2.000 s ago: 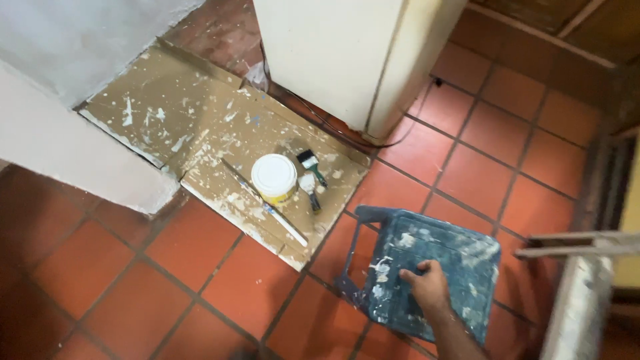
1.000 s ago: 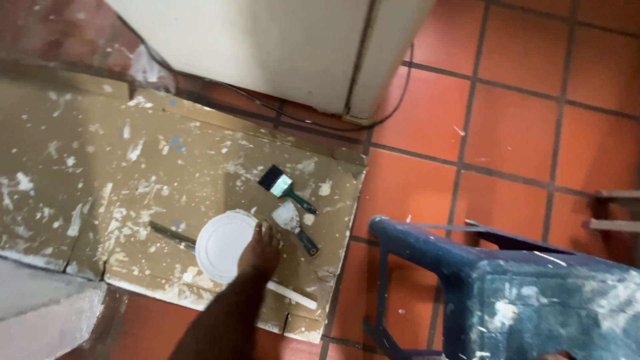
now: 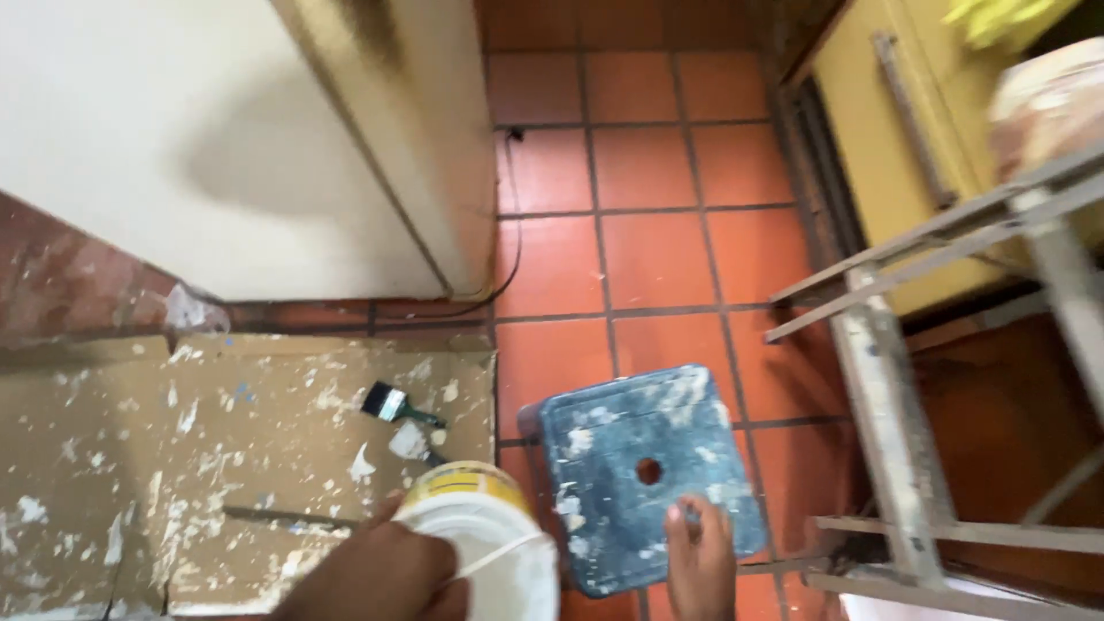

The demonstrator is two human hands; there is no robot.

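My left hand [image 3: 375, 569] grips a white plastic tub [image 3: 509, 569] with a yellow band, tilted at the bottom centre; a thin white handle crosses its pale round top. My right hand [image 3: 703, 556] is over the lower edge of a blue, paint-spattered plastic stool [image 3: 642, 423], thumb and fingers slightly apart, with nothing seen held. The stool's seat has a round hole. On the paint-marked cardboard [image 3: 259, 431] lie a dark-bristled paintbrush [image 3: 401, 405] with a green handle, a scraper [image 3: 412, 442] partly hidden by the tub, and a thin stick [image 3: 289, 516] passing behind my left hand.
A large white panel-sided unit [image 3: 259, 155] stands at upper left, with a black cable [image 3: 517, 259] along its base. A paint-marked ladder [image 3: 884, 423] stands at right before a yellow cabinet [image 3: 914, 155]. Crumpled clear plastic [image 3: 194, 310] lies by the cardboard. Terracotta tiles [image 3: 655, 259] cover the floor.
The tub, which stood on the cardboard under my left hand, is now held tilted beside the stool. My right hand, out of view one second ago, shows over the stool. The view has shifted right.
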